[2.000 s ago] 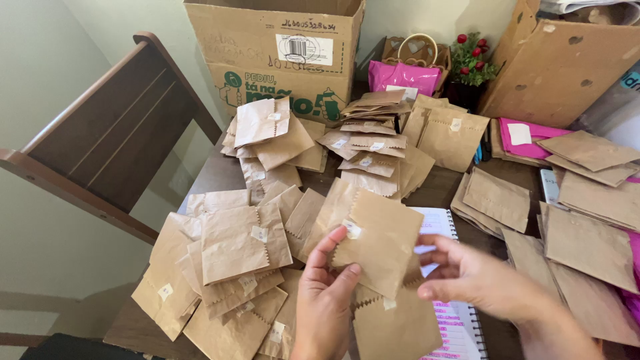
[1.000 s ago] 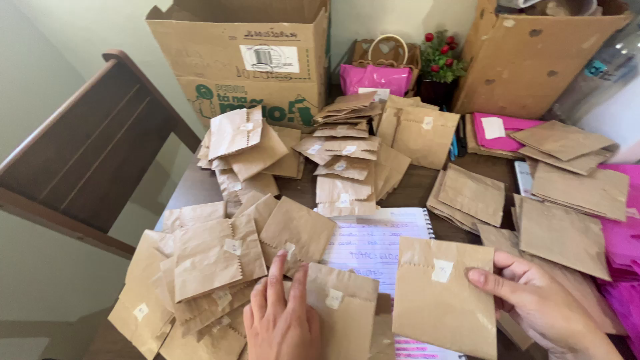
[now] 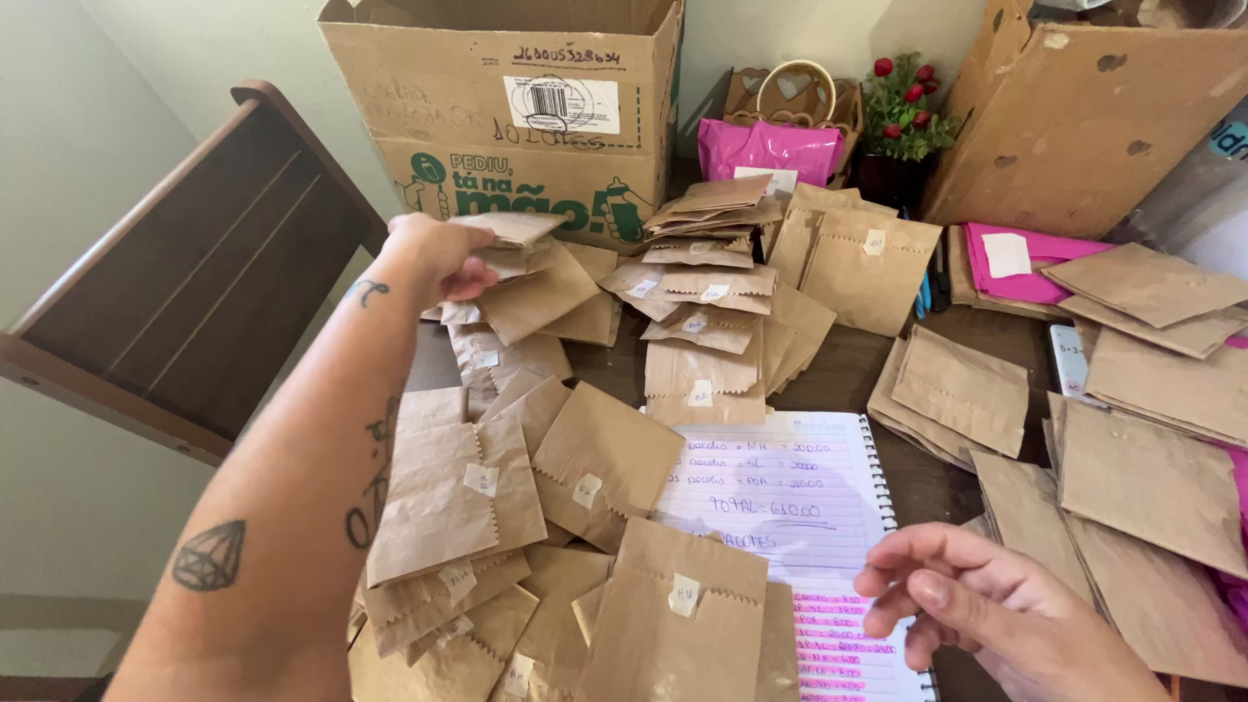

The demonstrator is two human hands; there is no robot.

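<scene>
My left hand [image 3: 439,255] reaches to the back-left pile of folded kraft paper bags [image 3: 546,292], its fingers at the top ones; whether it grips one is not plain. Above the notebook's right edge hovers my right hand [image 3: 975,604], fingers curled apart with nothing between them. A kraft bag with a white sticker [image 3: 673,624] lies at the front, partly over the spiral notebook [image 3: 780,507] with handwritten and pink-highlighted lines. Left of it is a heap of stickered bags [image 3: 439,497]. Another stack of stickered bags [image 3: 707,361] stands behind the notebook.
Behind stand a large cardboard box [image 3: 439,97], a pink plastic package [image 3: 770,146], a potted plant with red berries [image 3: 907,107] and another carton [image 3: 1072,107]. More kraft bags [image 3: 1150,478] and a phone [image 3: 1069,361] lie right. A wooden chair [image 3: 195,263] is at left.
My left hand has moved from the front bags to the back-left pile. My right hand has let go of the bag it held one second ago.
</scene>
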